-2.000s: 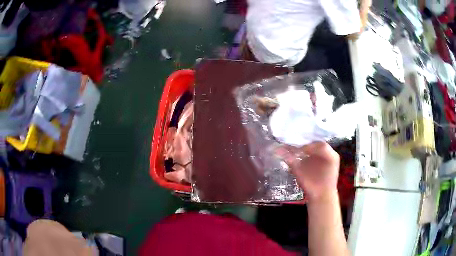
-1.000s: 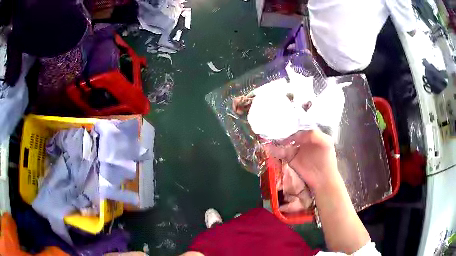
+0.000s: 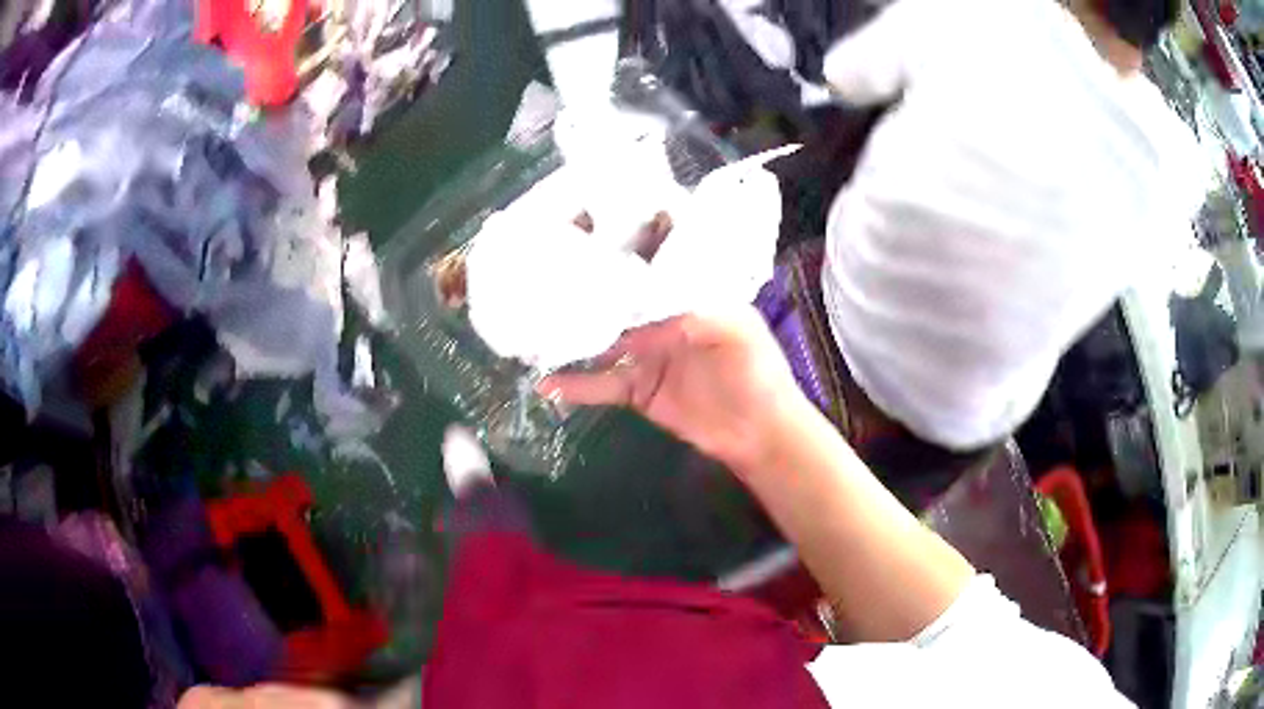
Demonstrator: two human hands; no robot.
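Note:
My right hand (image 3: 693, 385) is gripping the near edge of a clear plastic takeaway box (image 3: 520, 416) and holds it up over the green floor. Crumpled white tissues (image 3: 610, 277) lie on the box and cover most of it. Small brown scraps show between the tissues and at the box's left side. My fingers are partly under the box, so their full grip is hidden. A skin-coloured part (image 3: 264, 697) is cut off by the bottom edge at left; it may be my left hand or forearm, and its fingers cannot be made out.
A seated person in a white shirt (image 3: 984, 222) is close on the right. Beyond are a machine table (image 3: 1203, 554) and a red crate (image 3: 1074, 554) with a dark board. Light blue fabric (image 3: 139, 180) is heaped at left above a red stool-like frame (image 3: 298, 568). My shoe (image 3: 466, 457) is on the floor.
The box and tissues, held in my right hand, have moved off the dark board and out over the floor. The view has moved forward, with the person now nearer and the board farther back at lower right.

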